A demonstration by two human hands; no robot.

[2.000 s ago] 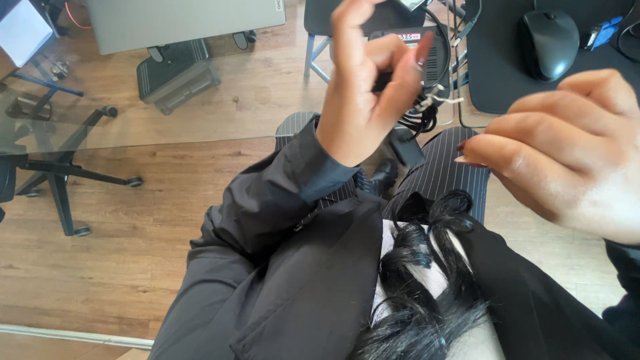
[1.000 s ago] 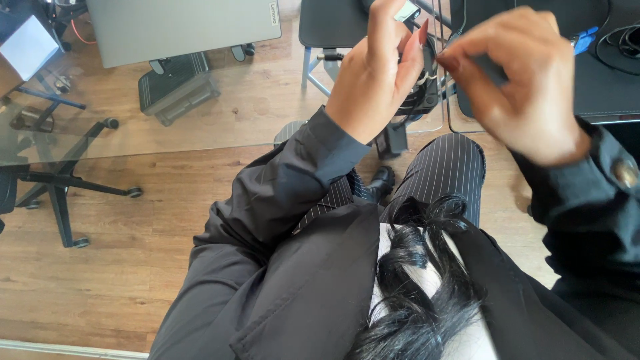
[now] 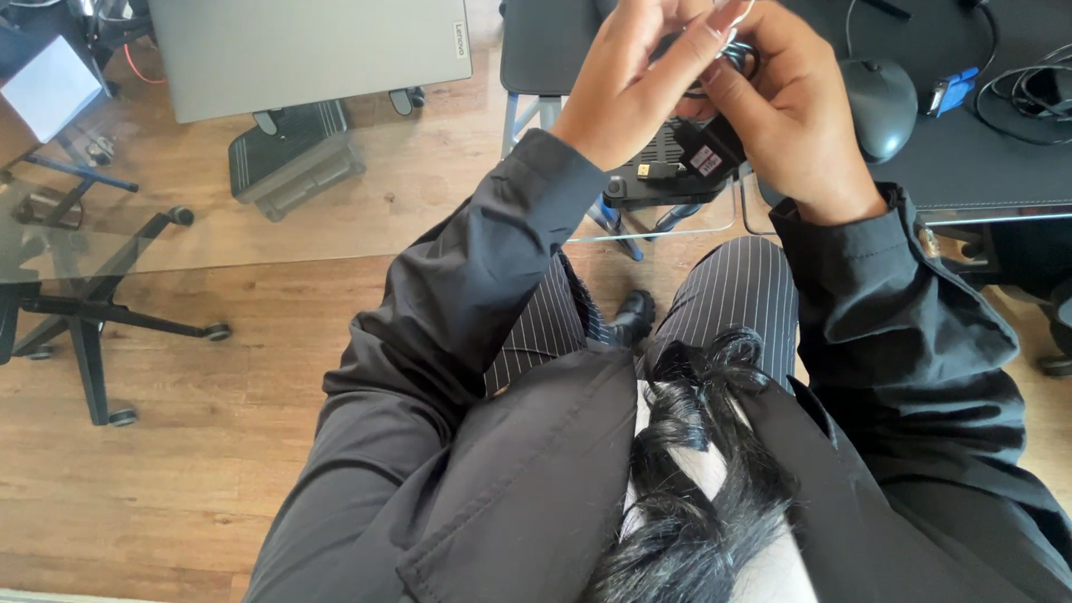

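Near the top of the head view my left hand and my right hand meet around a coiled black cable. A thin white tie shows between the fingertips of both hands. Below my right hand's fingers hangs a black plug-like block with a label bearing writing. To its left is a cable end with a gold-coloured USB connector, above a black slotted device. My fingers partly hide the coil and the tie.
A grey Lenovo laptop lies on the glass table at upper left. At right, a black mouse, a blue video connector and a coiled cable rest on a black desk mat. A wheeled chair base stands at left.
My right hand has moved left from above the desk mat to my left hand. Both hands are now together on the coiled cable, and the black block with its label has come into sight.
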